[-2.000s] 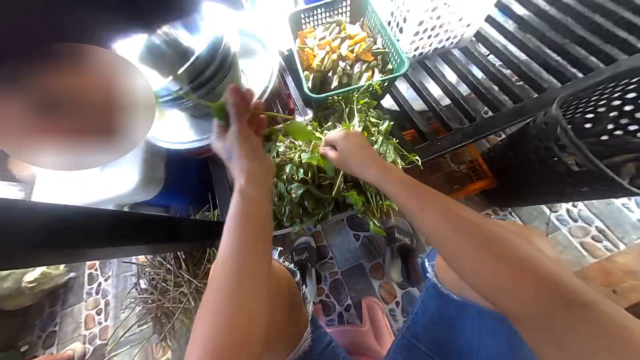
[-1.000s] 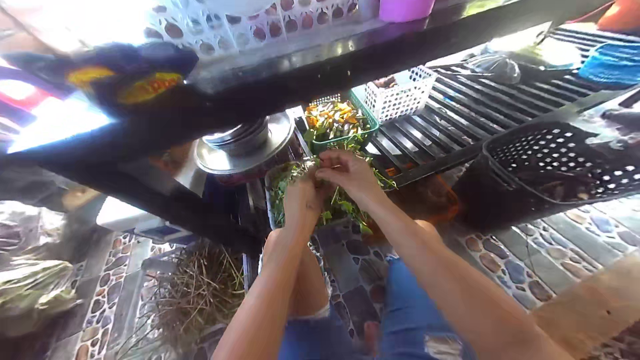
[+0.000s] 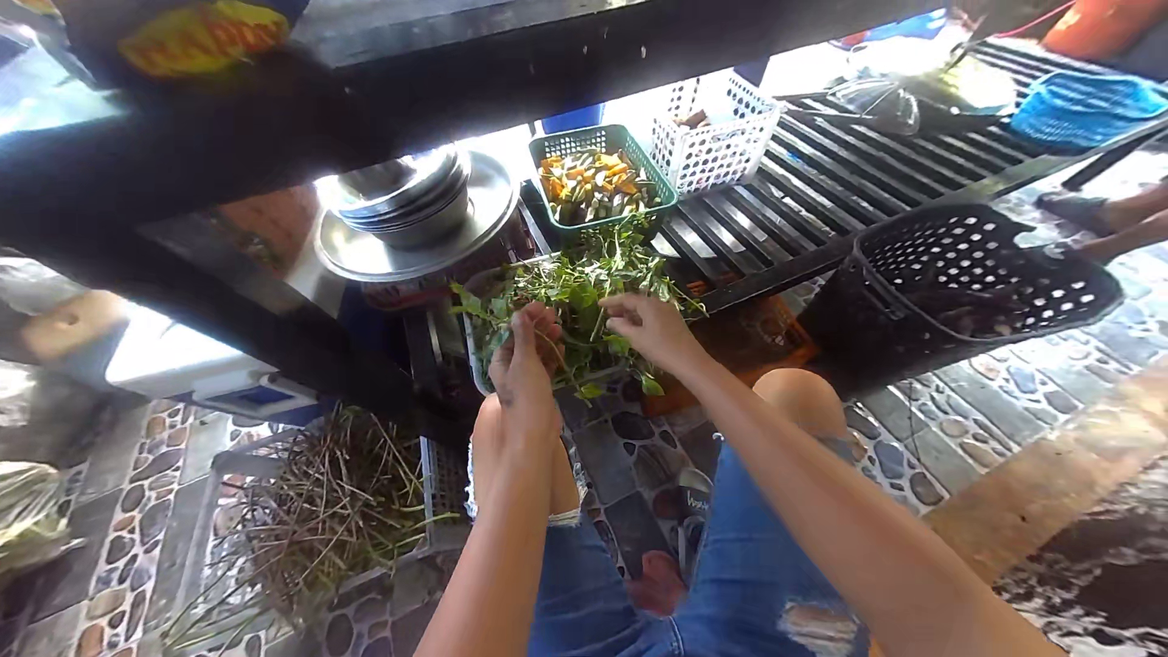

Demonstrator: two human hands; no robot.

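Note:
Green leafy stems (image 3: 602, 283) fill a pale basket (image 3: 474, 338) between my knees and the slatted bench. My left hand (image 3: 527, 351) is at the basket's left part, its fingers curled around a thin green stem. My right hand (image 3: 650, 328) is over the right part of the greens, thumb and forefinger pinched on a thin stem or leaf. Behind the greens stands a green plastic basket (image 3: 669, 196) of cut orange and green vegetable pieces (image 3: 598, 182). A heap of bare brown stems (image 3: 333, 511) lies in a crate at the lower left.
Stacked metal bowls (image 3: 411, 205) rest on a round metal tray (image 3: 497, 205) behind my left hand. A dark beam (image 3: 547, 73) crosses above. A white perforated basket (image 3: 721, 146) stands on the slatted bench (image 3: 821, 182); a black perforated basket (image 3: 958, 274) is at the right. Another person's foot (image 3: 1086, 210) shows far right.
My hands were close together over the greens one second ago and are now apart. Two seconds ago my left hand was raised with a leafy stem. The view has shifted considerably.

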